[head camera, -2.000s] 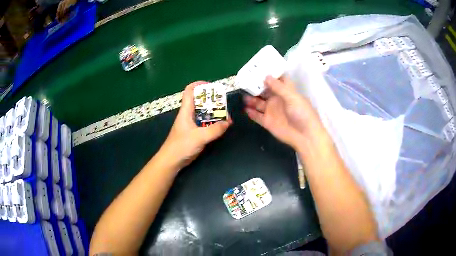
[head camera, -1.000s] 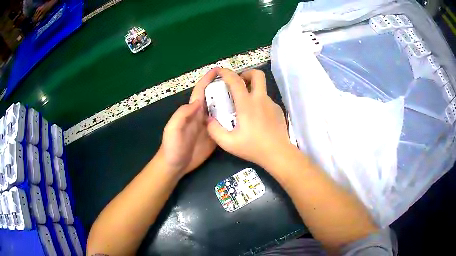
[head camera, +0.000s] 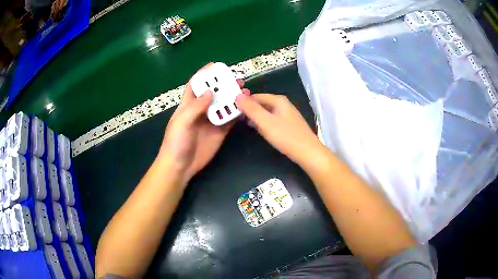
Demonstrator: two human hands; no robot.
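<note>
A closed white adapter (head camera: 217,93) is held up over the bench's far edge, its outlet face towards me, with small red ports at its lower end. My left hand (head camera: 188,128) grips it from the left, thumb on the face. My right hand (head camera: 267,117) touches its right side with thumb and fingertips. The adapter's back is hidden. An open base with internals (head camera: 265,202) lies on the dark bench below my hands, with coloured components and brass-coloured contacts showing.
Stacked white housings (head camera: 41,180) stand on blue sheets at left. A clear plastic bag (head camera: 377,147) with loose covers (head camera: 453,46) is at right. Beyond the speckled rail (head camera: 131,125), the green conveyor (head camera: 109,71) carries another open unit (head camera: 175,29). A person's hand (head camera: 57,10) shows at top left.
The white cover, first in my right hand, now sits on the unit. The closed adapter has turned face-on to me, and my right hand has opened back from around it. The conveyor unit has moved right.
</note>
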